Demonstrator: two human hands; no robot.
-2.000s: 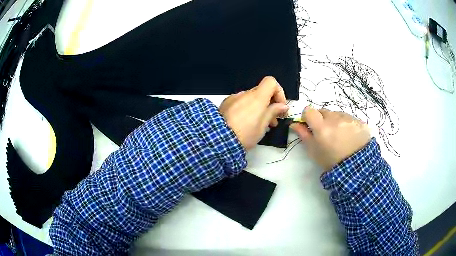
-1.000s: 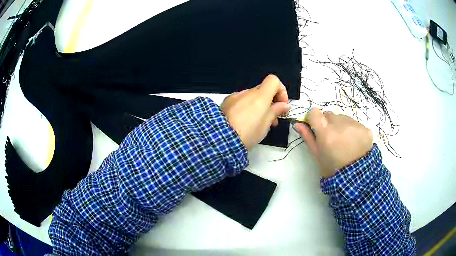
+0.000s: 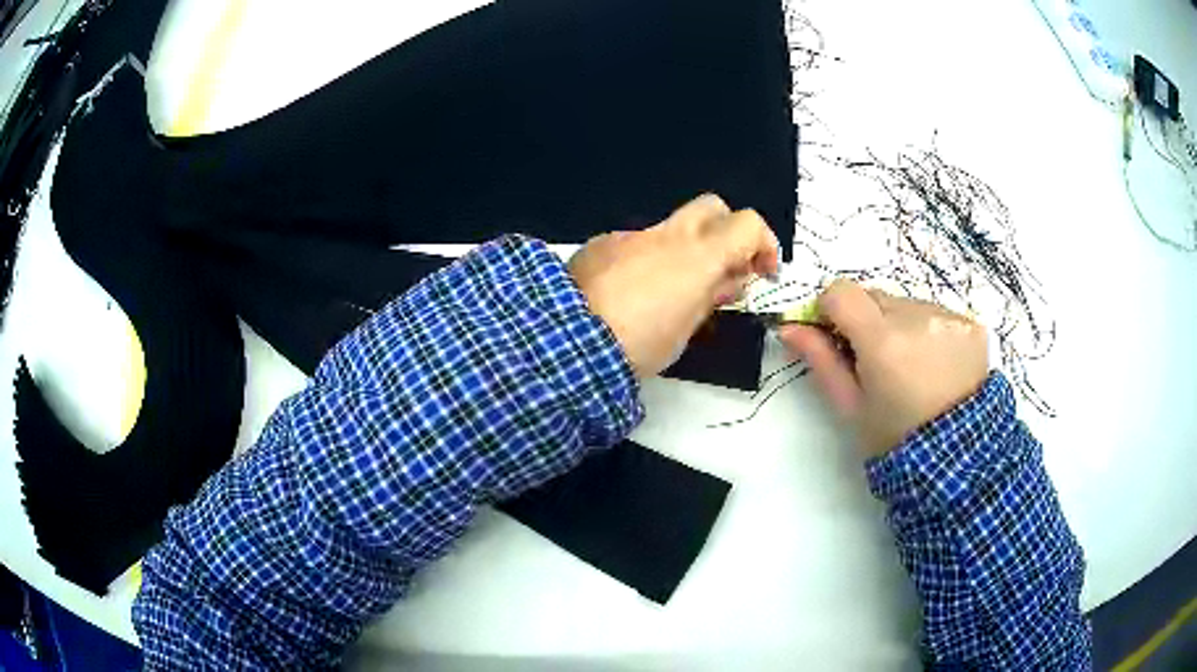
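Black fabric pieces (image 3: 565,125) lie fanned in a large stack, with thread tails (image 3: 806,79) along the right edge. My left hand (image 3: 683,276) is at the stack's near corner, over the end of a black strip (image 3: 719,352); its fingertips are pinched together, and what they grip is mostly hidden, likely the strip's corner or threads. My right hand (image 3: 899,355) holds thread snips (image 3: 798,315) with yellow grips, their dark blades pointing left at the strip's end. Fine threads trail below the snips. Another black strip (image 3: 630,519) lies nearer me, partly under my left sleeve.
Tangled cut thread waste (image 3: 965,230) lies right of the stack on the white table (image 3: 814,578). A black adapter (image 3: 1155,87) with a pale wire and part of a power strip (image 3: 1079,40) are at the upper right. A dark shaggy bundle (image 3: 46,99) is at the far left edge.
The fingers of my left hand have shifted slightly right and spread over the strip's corner. My right hand has moved slightly right, and more of the snips shows.
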